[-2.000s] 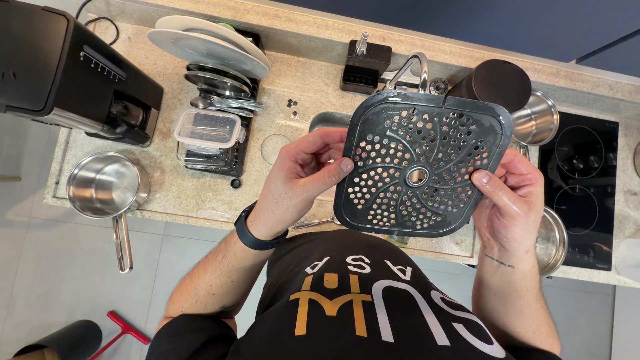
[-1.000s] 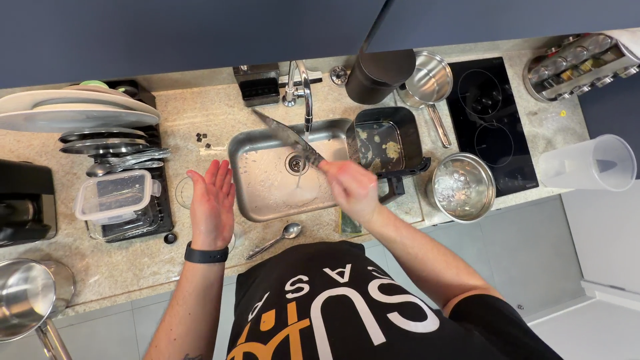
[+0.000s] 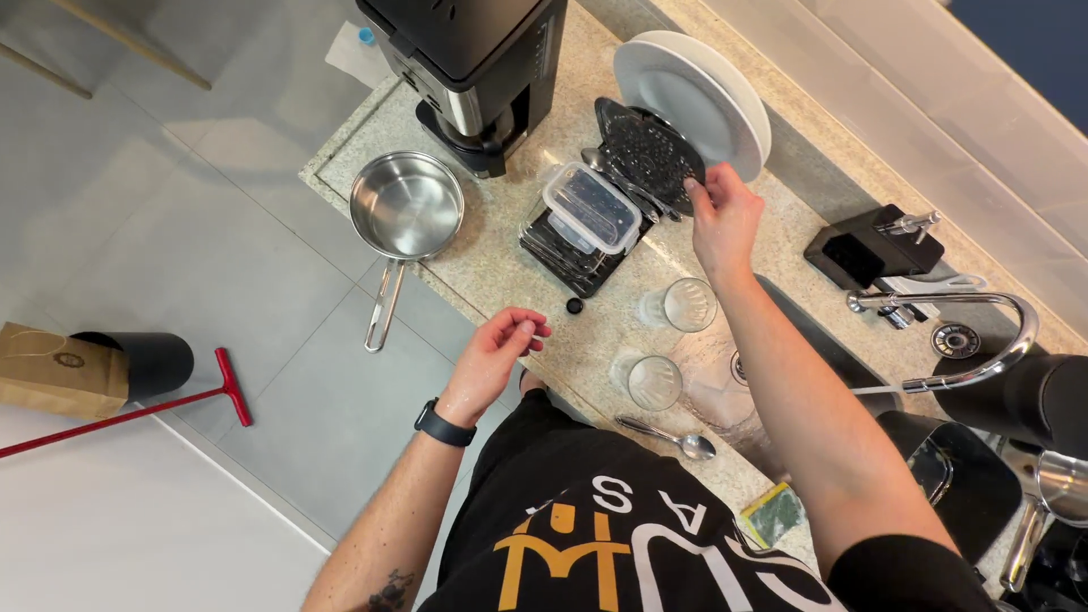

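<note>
My right hand [image 3: 727, 217] pinches the edge of a dark speckled plate or perforated insert [image 3: 650, 157] standing in the black dish rack [image 3: 586, 276]. Whether the specks are holes or droplets is hard to tell. White plates [image 3: 693, 102] stand behind it; spoons and other cutlery [image 3: 629, 189] lie in front, beside a clear lidded container [image 3: 592, 208]. My left hand [image 3: 501, 357] hovers near the counter's front edge, fingers loosely curled, nothing visible in it. Two clear glasses [image 3: 689, 305] [image 3: 654, 382] stand between the rack and the sink [image 3: 816, 348], partly hidden by my right forearm.
A steel saucepan [image 3: 407, 206] sits at the counter's corner, its handle beyond the edge, beside a black coffee maker [image 3: 484, 76]. Water runs from the chrome faucet [image 3: 1011, 323]. A spoon [image 3: 693, 446] and a sponge [image 3: 773, 514] lie near the front edge. A red squeegee [image 3: 229, 387] is on the floor side.
A second ago my right hand held a knife over the sink; now it is at the dish rack without the knife. My left hand's spread fingers have curled. The view has swung toward the rack.
</note>
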